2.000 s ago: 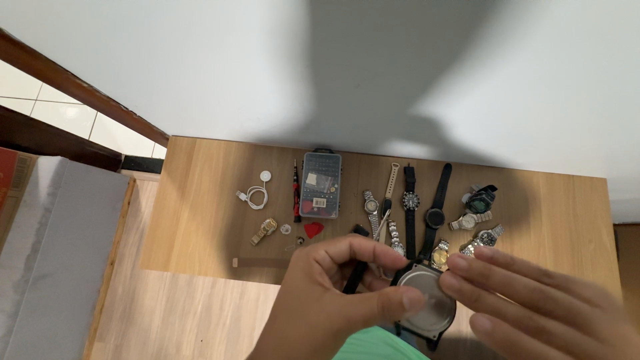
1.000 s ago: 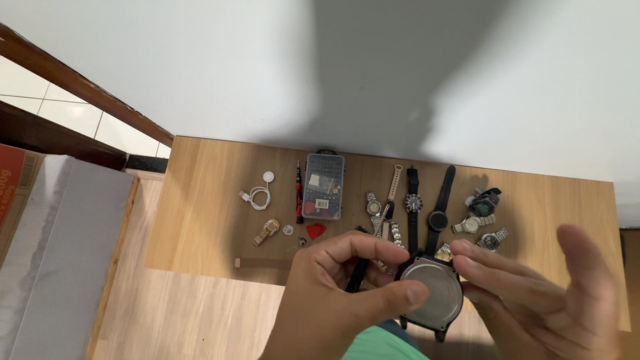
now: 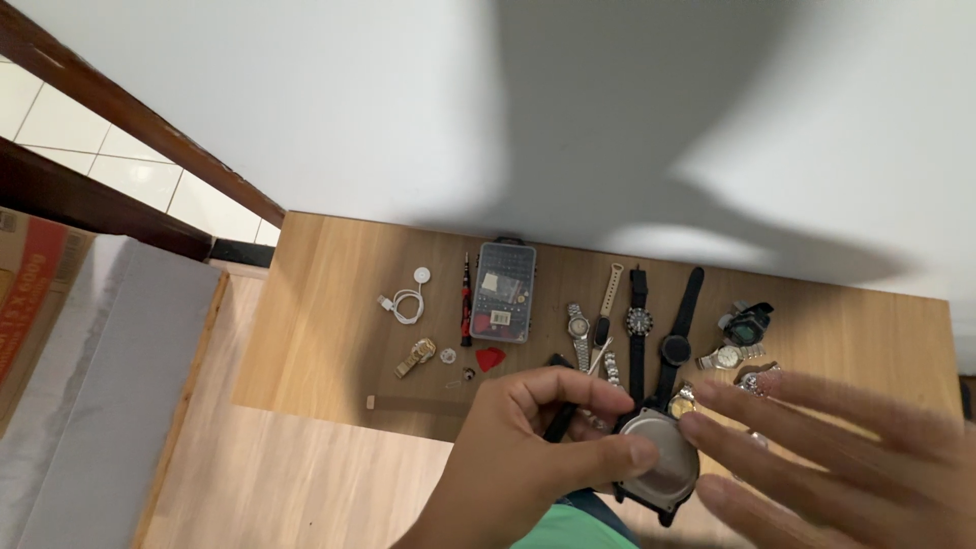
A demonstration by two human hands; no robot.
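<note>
My left hand (image 3: 534, 457) grips a black wristwatch (image 3: 663, 465), its round metal case back facing up and my thumb lying on that back. Part of a black strap shows between my left fingers. My right hand (image 3: 831, 457) is spread and blurred, with its fingertips at the right edge of the watch case. Behind the hands lie a gold-toned watch (image 3: 682, 404), a black smartwatch (image 3: 675, 350), a black-strapped dive-style watch (image 3: 639, 322), a steel bracelet watch (image 3: 579, 326) and a beige-banded fitness tracker (image 3: 602, 329).
On the wooden table (image 3: 320, 267) lie a clear-lidded tool case (image 3: 503, 293), a red-and-black screwdriver (image 3: 466, 301), a white charging cable (image 3: 409, 305), red plastic picks (image 3: 489, 358) and a gold watch (image 3: 415, 357). More watches (image 3: 730, 356) sit at right. A wall stands behind.
My right hand's fingers have spread and shifted about the watch's right side. My left hand has kept its grip on the watch.
</note>
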